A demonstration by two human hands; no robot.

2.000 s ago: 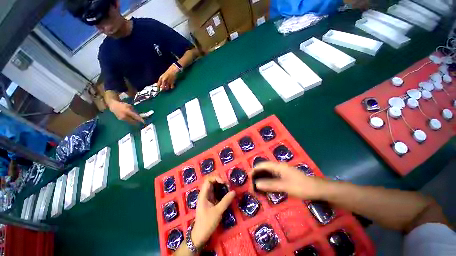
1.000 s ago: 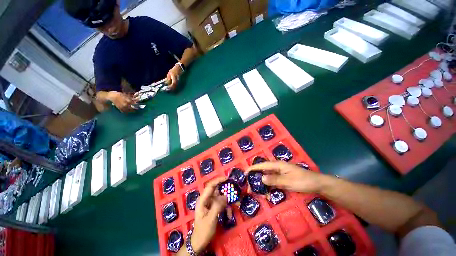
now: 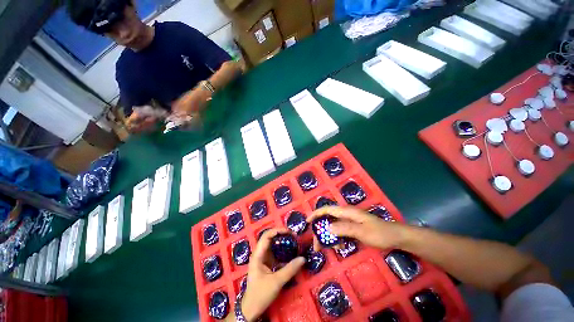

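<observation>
A red compartment tray (image 3: 286, 309) lies in front of me with dark, glossy watch heads in its pockets, most with shiny glints like film. A few pockets are bare. My left hand (image 3: 267, 270) holds a dark watch head (image 3: 284, 247) between thumb and fingers above the tray. Its screen looks dim with faint coloured dots. My right hand (image 3: 355, 227) holds a second watch head (image 3: 325, 231) just to the right, its screen lit with a cluster of bright icons. The two watch heads are close together but apart.
White open boxes (image 3: 313, 116) run diagonally across the green belt (image 3: 252, 94). At right a red board (image 3: 469, 173) holds white round chargers on cords and one watch (image 3: 464, 128). A person (image 3: 170, 69) works opposite. A bag of dark parts (image 3: 91, 182) lies at left; cartons (image 3: 261, 41) stand behind.
The right-hand watch now shows a lit screen, while the left-hand one has dimmed from its bright icons. The white boxes have shifted down-left along the belt.
</observation>
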